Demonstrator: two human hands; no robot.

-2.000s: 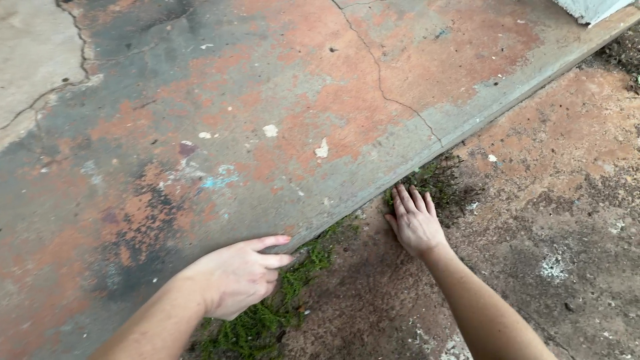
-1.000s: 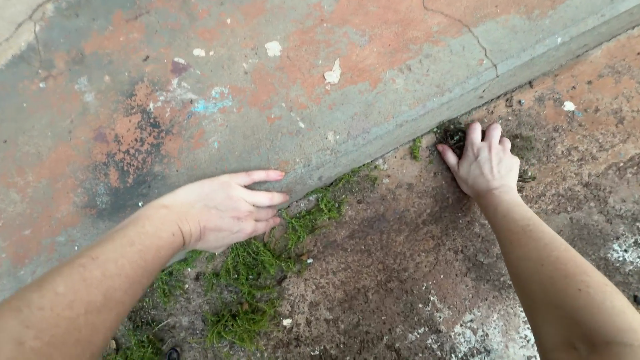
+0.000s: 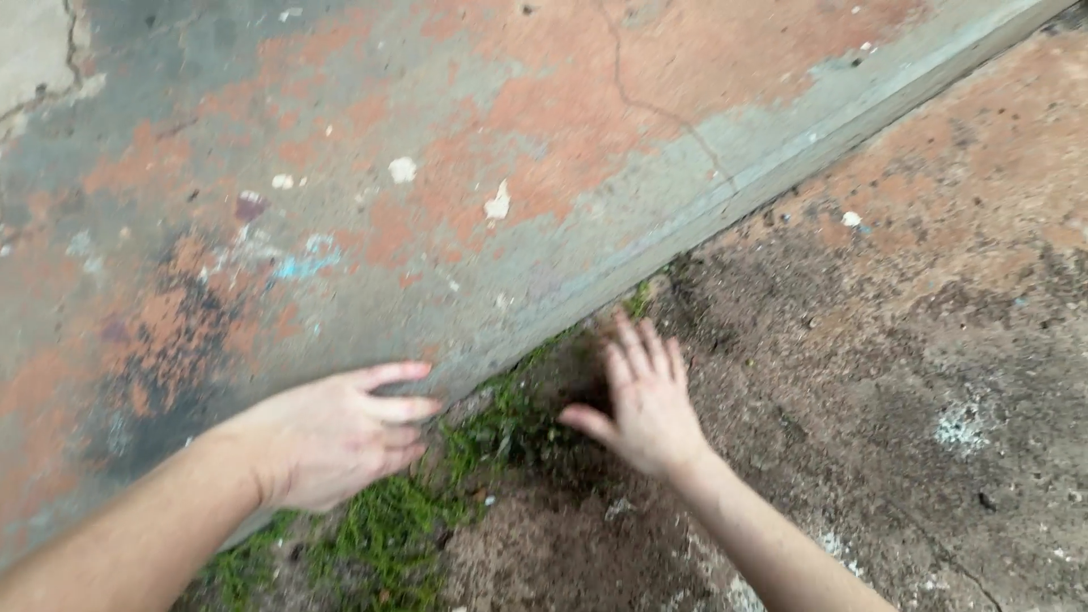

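Note:
My left hand [image 3: 348,438] rests on the edge of a worn concrete step [image 3: 544,280], its fingers apart and pointing right, with nothing seen in it. Below and right of it, green weeds [image 3: 382,531] grow along the foot of the step. My right hand [image 3: 650,395] is low over the ground beside the step, fingers spread and somewhat blurred. A darker clump of loose weeds and soil [image 3: 552,442] lies just left of its thumb; whether the thumb touches it cannot be told. A small green tuft [image 3: 637,299] stands at the step's base, above the right fingertips.
The step's top has flaking orange and grey paint and a thin crack [image 3: 650,106]. Rough, stained concrete ground [image 3: 850,382] spreads to the lower right, with dark soil along the joint and a white paint spot [image 3: 965,425].
My right hand has moved left along the step's foot, from the dark clump it was on, and its fingers have spread. A dark clump now lies by its thumb. The left hand stays at the step's edge.

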